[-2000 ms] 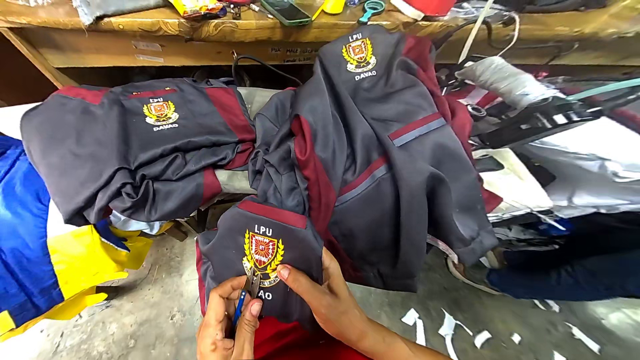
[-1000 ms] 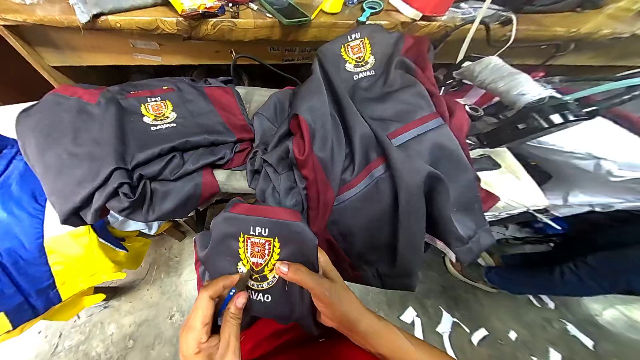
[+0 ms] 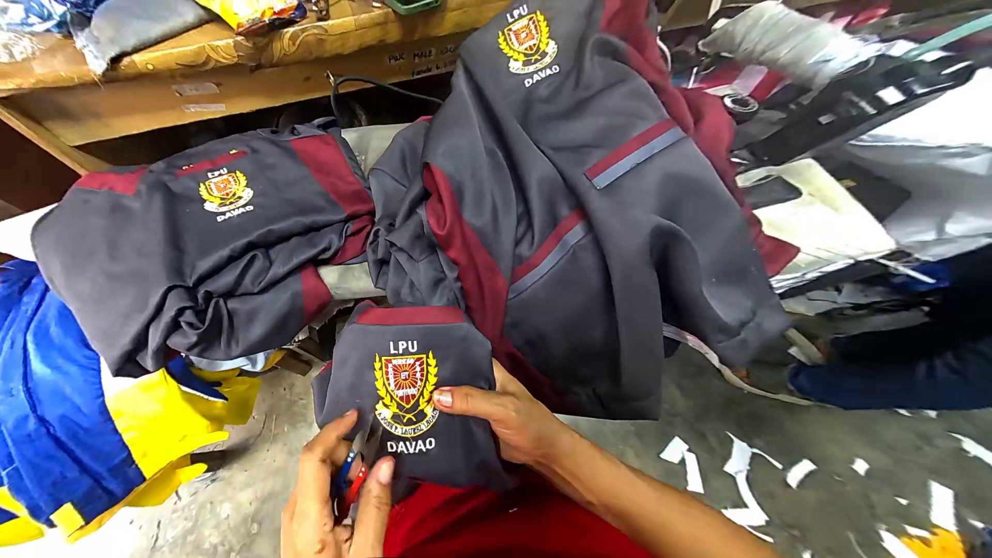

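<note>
A dark grey garment piece (image 3: 349, 372) with a maroon strip and an embroidered crest (image 3: 406, 391) lies bunched between my hands. My right hand (image 3: 496, 411) grips its right side, the thumb resting on the crest's right edge. At the lower left, my left hand (image 3: 333, 496) holds a small tool with blue and red on its handle (image 3: 351, 474), probably thread snips; its blades are blurred against the cloth left of the lettering. Behind lie a matching grey and maroon garment (image 3: 620, 256) at centre right and another folded one (image 3: 194, 263) at the left, each with the same crest.
A cloth-covered wooden table (image 3: 294, 50) runs along the back. Blue and yellow garments (image 3: 62, 403) hang at the left. White scraps (image 3: 744, 473) litter the concrete floor at the lower right, below a person's dark trouser leg (image 3: 891, 364). Plastic-wrapped material (image 3: 790, 43) lies at the upper right.
The small tool was over the lower part of the crest two seconds ago; my left hand now holds it lower and left of the crest. My right thumb stays at the crest's right edge.
</note>
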